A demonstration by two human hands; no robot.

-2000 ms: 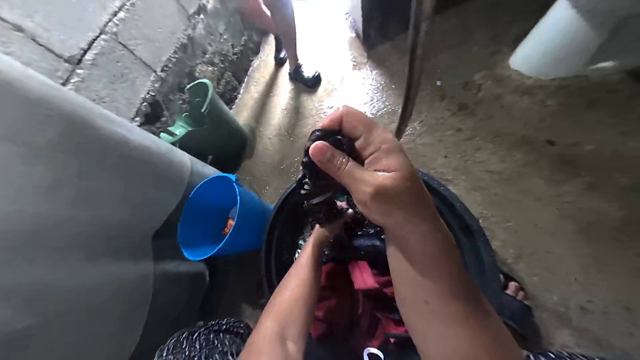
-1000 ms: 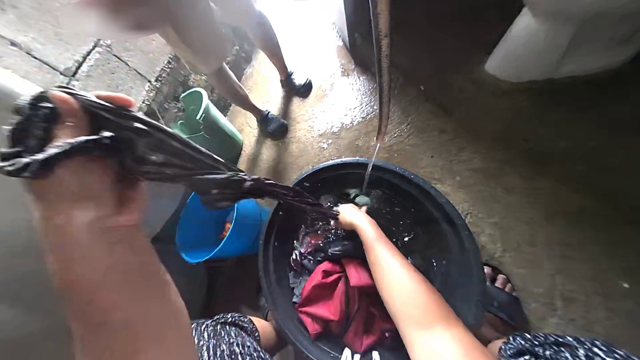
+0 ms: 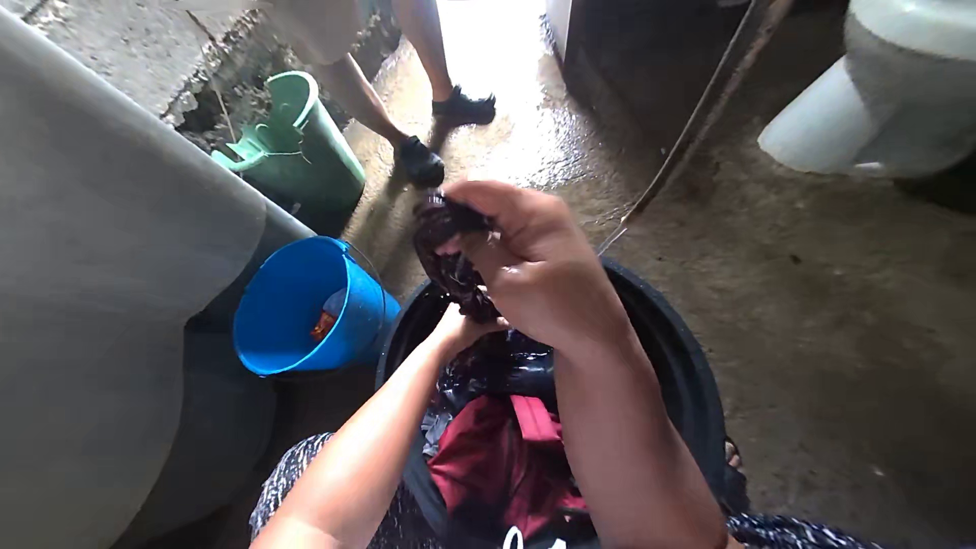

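A dark wet cloth (image 3: 450,259), twisted and bunched, hangs between my two hands above a round black tub (image 3: 671,335). My right hand (image 3: 526,252) grips its upper part from the right, higher than the other hand. Lower down, just over the tub, my left hand (image 3: 465,328) holds the lower end; its fingers are partly hidden. Inside the tub lie a dark red garment (image 3: 488,457) and dark wet fabric (image 3: 503,370). White lettering shows on fabric at the bottom edge.
A blue bucket (image 3: 290,305) with a small orange item stands left of the tub. Behind it is a broken green container (image 3: 328,160). Another person's legs (image 3: 423,46) are ahead on wet concrete. A thin water stream (image 3: 614,240) falls beyond the tub; a white toilet base (image 3: 862,114) stands right.
A second ago the dark cloth was stretched from my left hand at upper left to my right hand over the tub. My left hand has come back to the tub, my right has risen, and the cloth is bunched.
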